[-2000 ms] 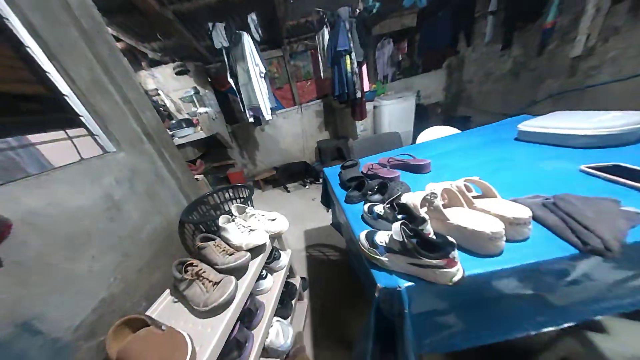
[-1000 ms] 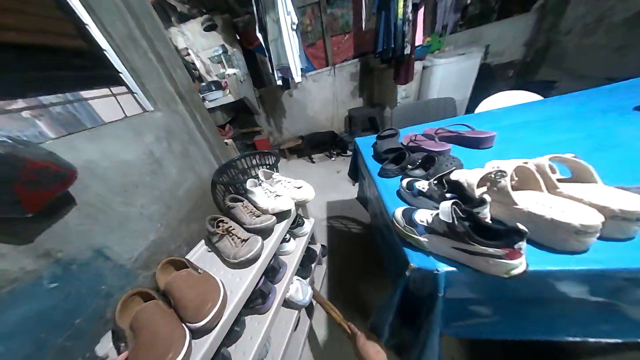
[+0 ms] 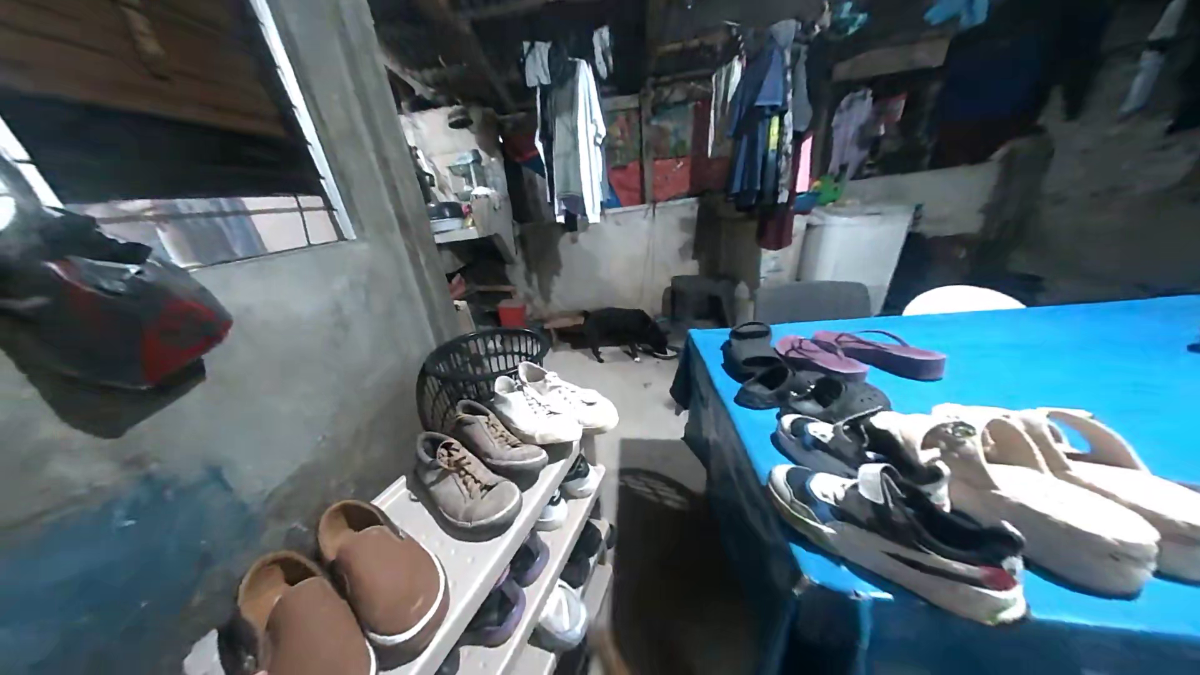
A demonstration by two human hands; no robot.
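Observation:
Neither of my hands shows clearly; a blurred tan shape at the bottom edge cannot be told as stick or hand. Brown slip-on shoes, grey-brown lace-up shoes and white sneakers stand in pairs on the top shelf of a light plastic shoe rack. More shoes, among them a white one, fill its lower shelves. On the blue-covered table are black, white and blue sneakers, cream platform sandals, black clogs, a black sandal and purple flip-flops.
A black plastic basket stands behind the rack by the concrete wall. A red and dark bag or helmet hangs at left. Beyond the narrow aisle are a black dog, chairs, a white appliance and hanging clothes.
A hand with a wooden stick showed beside the rack's lower end one second ago; now only a blurred tan shape is at the bottom edge. The view has tilted up.

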